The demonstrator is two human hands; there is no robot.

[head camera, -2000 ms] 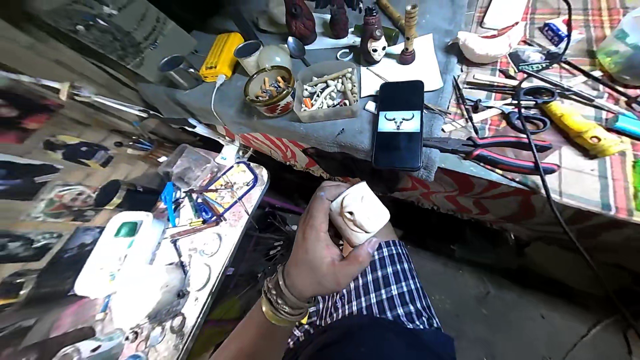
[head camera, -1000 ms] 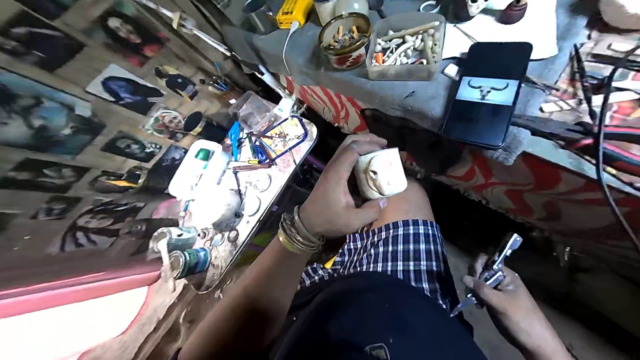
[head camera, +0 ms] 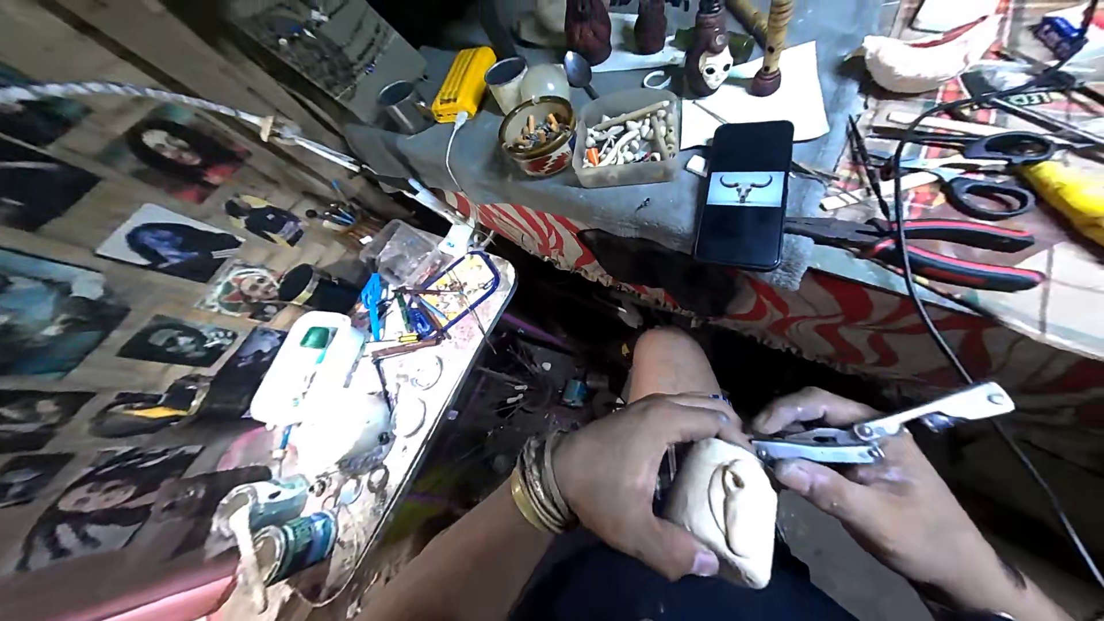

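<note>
A pale carved block (head camera: 724, 513) with a relief cut in its face is in my left hand (head camera: 634, 479), thumb on its lower edge and fingers over its top. Bracelets circle that wrist. My right hand (head camera: 845, 483) grips a metal folding multi-tool (head camera: 832, 448), its handles spread and its working end against or very near the block's upper right side. Whether the tip touches the block cannot be told. Both hands are over my lap, below the grey cloth-covered table.
On the table lie a phone (head camera: 746, 194), a box of small white pieces (head camera: 627, 142), a tin of cigarette butts (head camera: 536, 138), red-handled pliers (head camera: 949, 246) and scissors (head camera: 992, 181). A black cable (head camera: 901, 233) hangs at the right. A cluttered side table (head camera: 423, 379) stands left.
My right hand has come up from the lower right with the multi-tool and now meets the block. My left hand and the block are lower in view.
</note>
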